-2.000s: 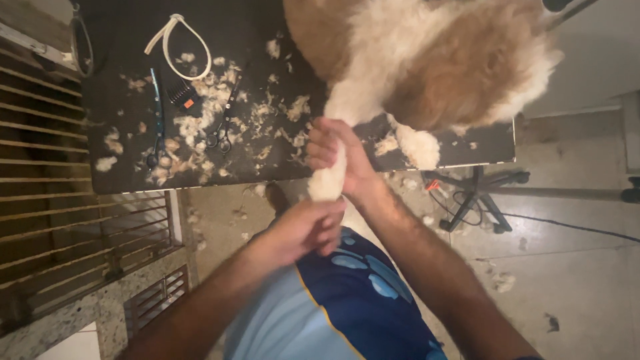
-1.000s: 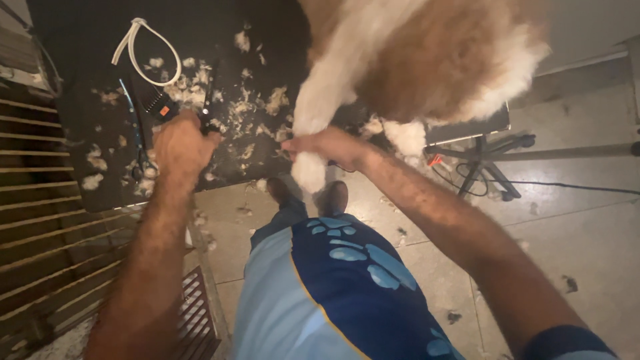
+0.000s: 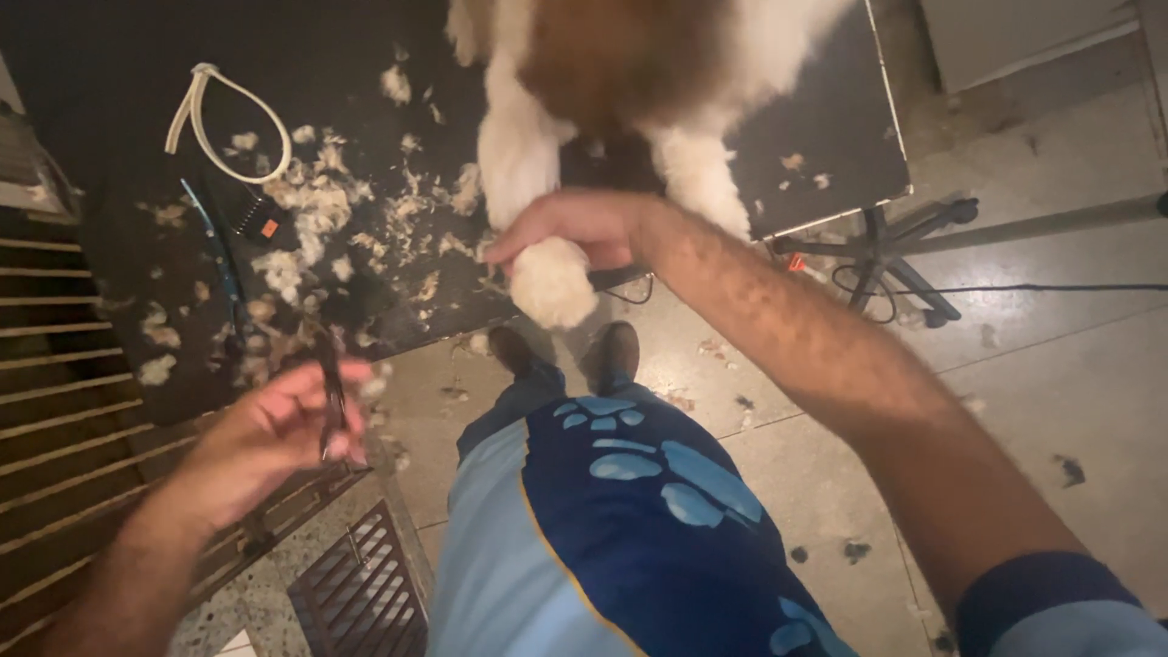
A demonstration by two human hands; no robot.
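Observation:
My left hand (image 3: 297, 420) holds a pair of dark scissors (image 3: 334, 392) near the table's front left corner; the image is blurred there. My right hand (image 3: 584, 228) is closed around a dog's white front leg, and the fluffy paw (image 3: 554, 283) sticks out below my fingers, over the table edge. The brown and white dog (image 3: 630, 55) is on the black grooming table (image 3: 365, 36), its other front leg (image 3: 698, 182) standing to the right. A second, bluish pair of scissors (image 3: 214, 246) lies at the left, beside a black clipper comb (image 3: 258, 219) with an orange mark.
A white looped strap (image 3: 239, 173) and clumps of cut fur (image 3: 315, 205) lie on the table's left part. A slatted rack (image 3: 64, 411) stands at the left. A black wheeled stand base (image 3: 881, 255) and a cable (image 3: 1022, 287) are on the floor at the right.
My left hand has left the paw, reached to the tools on the table, and now is lower with scissors in it. My right hand still holds the leg. The dog's head has come round toward the middle.

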